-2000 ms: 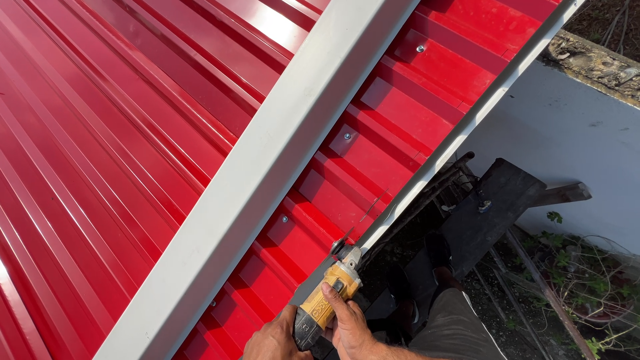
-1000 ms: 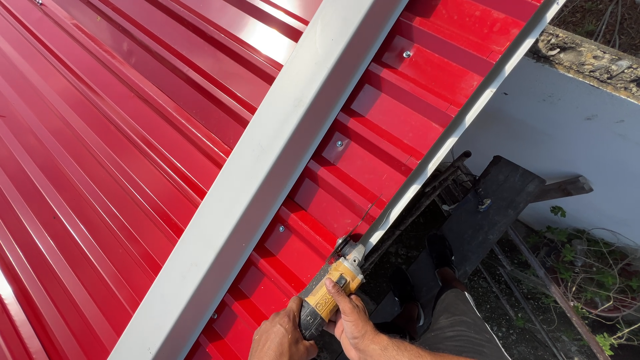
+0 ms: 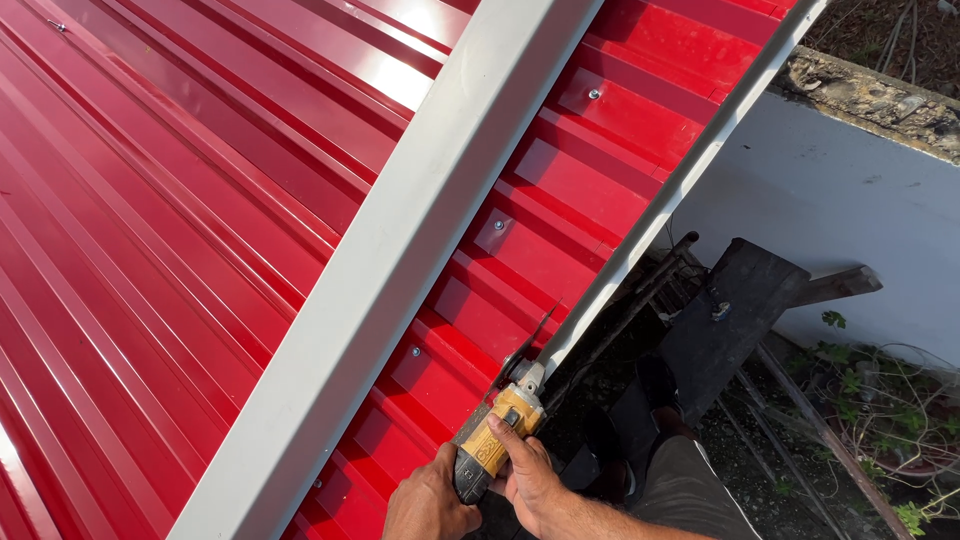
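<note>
A yellow and black angle grinder (image 3: 491, 442) is held between both hands at the lower middle of the head view. My left hand (image 3: 433, 499) grips its dark rear end. My right hand (image 3: 529, 476) holds the yellow body from the right, thumb on top. The thin cutting disc (image 3: 517, 358) lies at the red corrugated metal roofing sheet (image 3: 480, 307), close to the white metal edge trim (image 3: 645, 232). A dark cut line runs up from the disc; whether the disc is spinning cannot be told.
A grey metal flashing (image 3: 390, 255) crosses the roof, with screws (image 3: 499, 224) beside it. Below the edge are a dark plank (image 3: 731, 300), my feet, metal poles (image 3: 825, 435), a pale wall (image 3: 847, 202) with a rough top, and plants (image 3: 862, 382).
The grinder, held in both hands throughout, has shifted slightly along the sheet toward the lower left relative to the edge trim. The view has moved a little.
</note>
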